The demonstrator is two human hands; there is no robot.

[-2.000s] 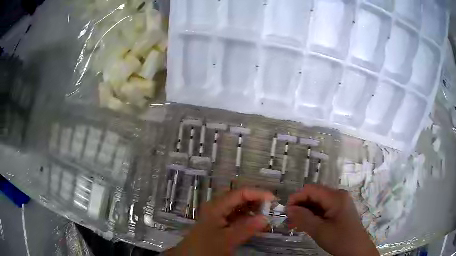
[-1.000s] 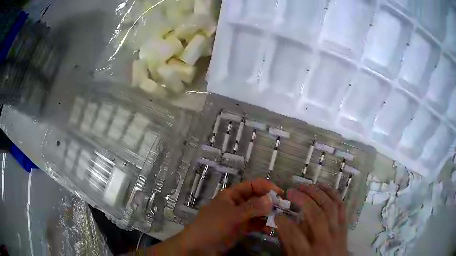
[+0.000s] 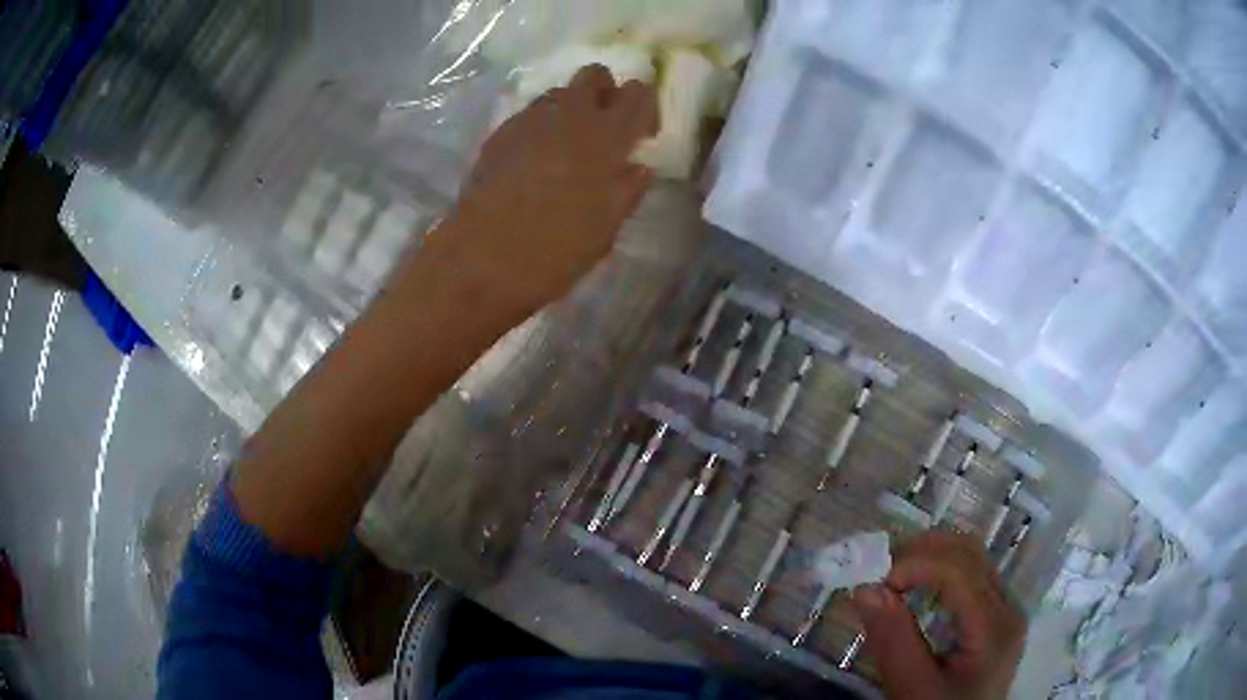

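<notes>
My left hand (image 3: 568, 171) is over the pile of cream-yellow foam blocks (image 3: 680, 110), its fingers among them; whether it grips one is hidden. My right hand (image 3: 950, 609) is at the lower right and pinches a small white translucent piece (image 3: 855, 561) between thumb and fingertips, above the clear parts tray (image 3: 807, 479). That tray holds rod inserts (image 3: 844, 427) with dark bands and white crosspieces, in two rows.
A white pocket tray (image 3: 944, 294) lies beyond the parts tray. White flakes (image 3: 1128, 602) lie at the right. A clear tray with white housings (image 3: 342, 230) is at the left, partly behind my left forearm. Stacked greyish trays (image 3: 164, 96) stand at the far left.
My left hand has left my right hand and moved up and left to the foam blocks. My right hand has moved right and keeps a white piece. The camera view has shifted left.
</notes>
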